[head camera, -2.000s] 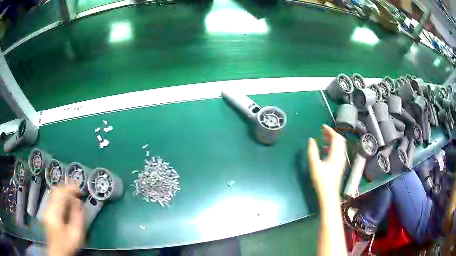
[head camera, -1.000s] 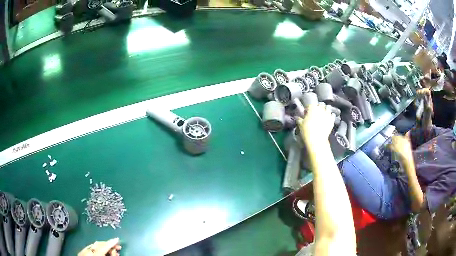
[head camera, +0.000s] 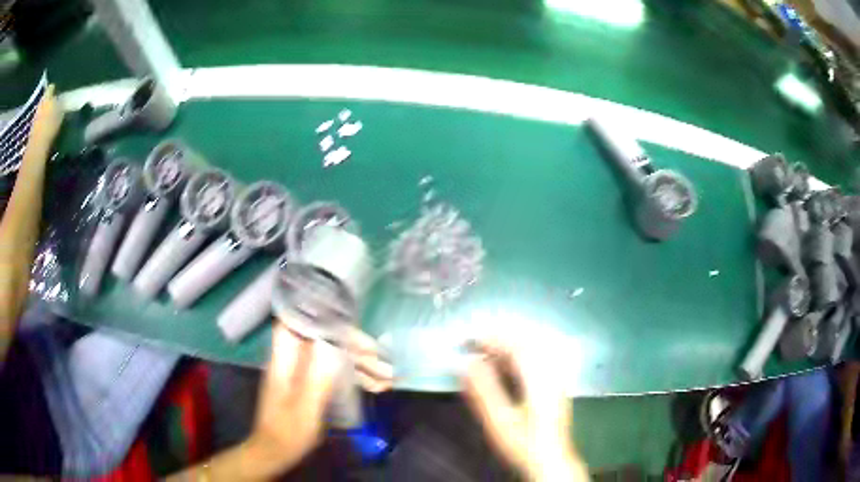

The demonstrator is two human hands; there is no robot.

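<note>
My left hand (head camera: pixel 297 391) holds a grey hair-dryer-like housing (head camera: pixel 332 268) near the bench's front edge. Its round head is up and its handle hangs down past my fingers. My right hand (head camera: pixel 519 400) is right of it, low over the bench edge, thumb and fingers curled close together. Blur hides whether a tiny piece is between the fingertips. A loose pile of tiny grey pieces (head camera: pixel 437 252) lies beyond my hands. Several housings (head camera: pixel 209 200) lie in a row at the left, handles toward the front edge.
One housing (head camera: pixel 666 202) lies alone at the right. A heap of housings (head camera: pixel 820 245) is at the far right. Several white pieces (head camera: pixel 337 153) lie near the white strip (head camera: pixel 405 87). Another housing (head camera: pixel 141 111) lies beside a post. A neighbour's arm (head camera: pixel 26 207) is at the left edge.
The view has swung left. My right hand has left the heap at the right and is near the front edge. A housing is now in my left hand, which was empty two seconds ago.
</note>
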